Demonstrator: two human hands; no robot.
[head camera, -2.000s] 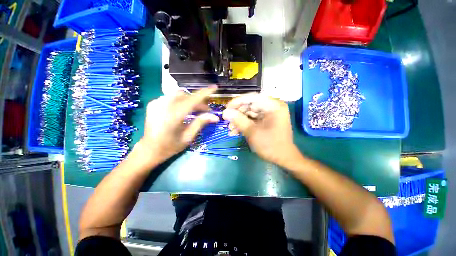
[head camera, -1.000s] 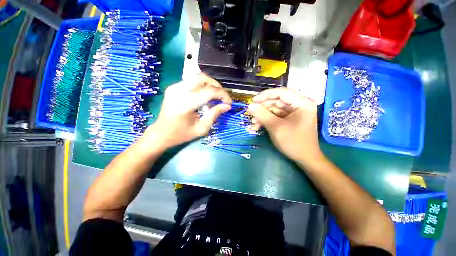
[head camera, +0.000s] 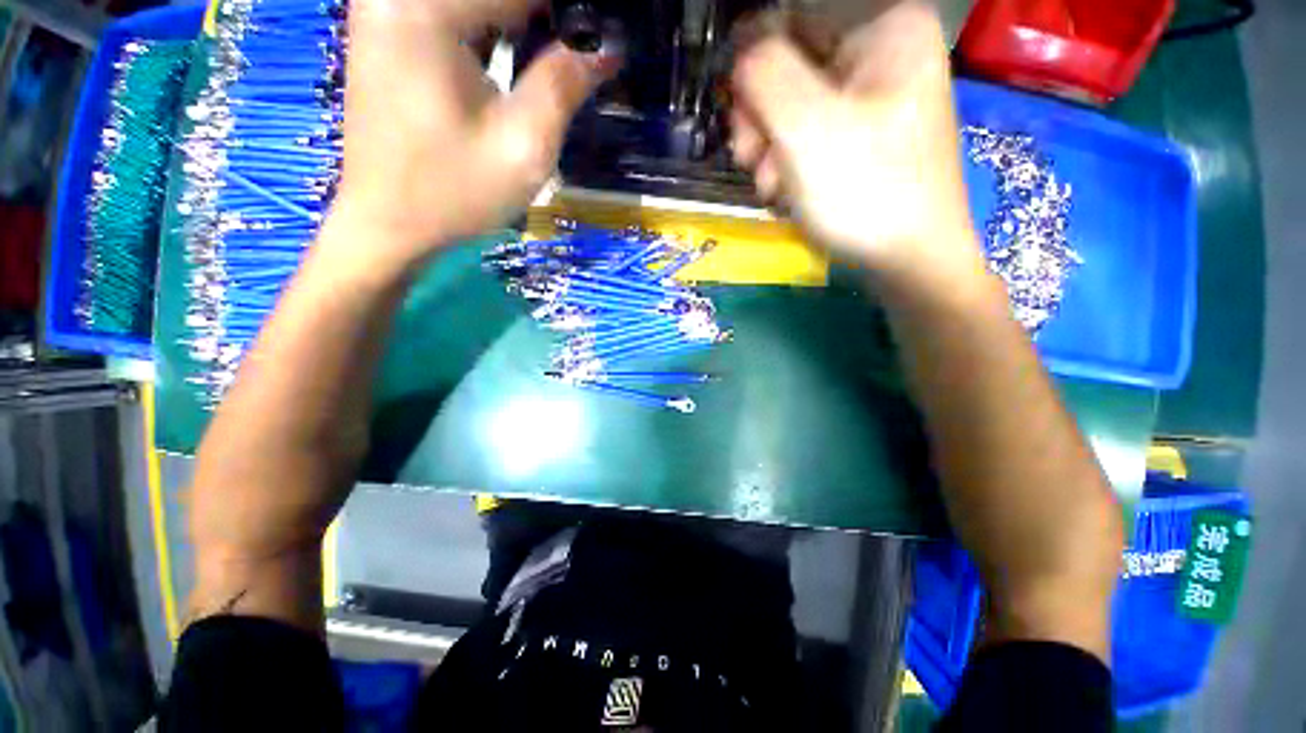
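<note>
My left hand (head camera: 456, 136) is at the top left of the press, blurred, cut by the top edge, thumb apart from the fingers. My right hand (head camera: 845, 136) is at the press's right side, also blurred, fingers curled; whether it holds anything cannot be told. The dark crimping press (head camera: 659, 129) shows between my hands, its upper part out of the picture. The finished leads (head camera: 630, 322), blue wires with silver ends, lie in a loose pile below the yellow strip (head camera: 774, 254).
A stack of blue wires (head camera: 265, 158) and a bin of green wires (head camera: 132, 186) are at left. The blue terminal tray (head camera: 1124, 236) is at right, partly behind my right arm, with a red bin (head camera: 1060, 43) behind it. The finished-goods bin (head camera: 1167, 652) is lower right.
Both hands have moved up from above the lead pile to the press, uncovering the pile and the yellow strip. The camera view has shifted too.
</note>
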